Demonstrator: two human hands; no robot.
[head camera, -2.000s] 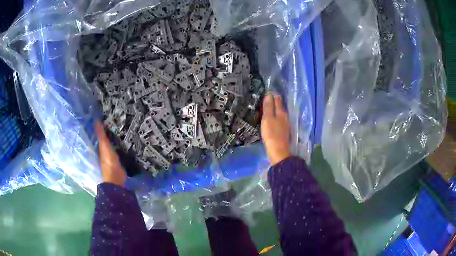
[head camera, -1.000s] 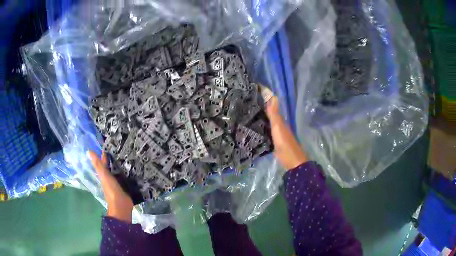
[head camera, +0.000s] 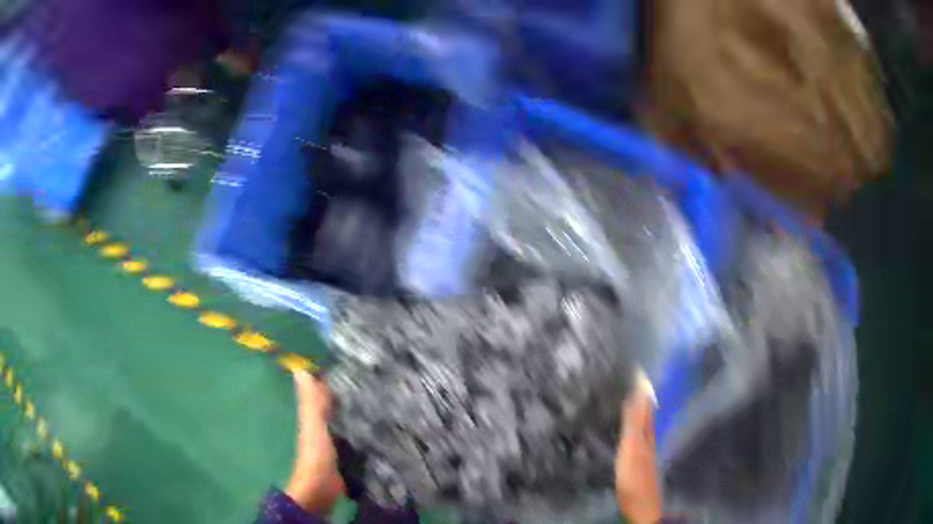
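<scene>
The frame is blurred by motion. A heap of grey-black brackets (head camera: 481, 399) lies low in the middle, filling a tray whose rim is mostly hidden. My left hand (head camera: 314, 445) grips the tray's left side, and my right hand (head camera: 638, 450) grips its right side. The fingers under the tray are hidden. Behind and to the right are blue crates with clear liner bags (head camera: 696, 281) folded over them.
A blue crate (head camera: 246, 205) with dark contents stands behind the tray. A brown sack or carton (head camera: 767, 92) is at the upper right. Yellow-dashed tape (head camera: 184, 299) crosses the green floor at left. A person's purple clothing (head camera: 123, 46) and a shiny stool-like object (head camera: 169, 143) show upper left.
The tray of brackets has come out of the lined crate, held between both hands. The view has swung, bringing in more crates, the taped floor and another person at upper left.
</scene>
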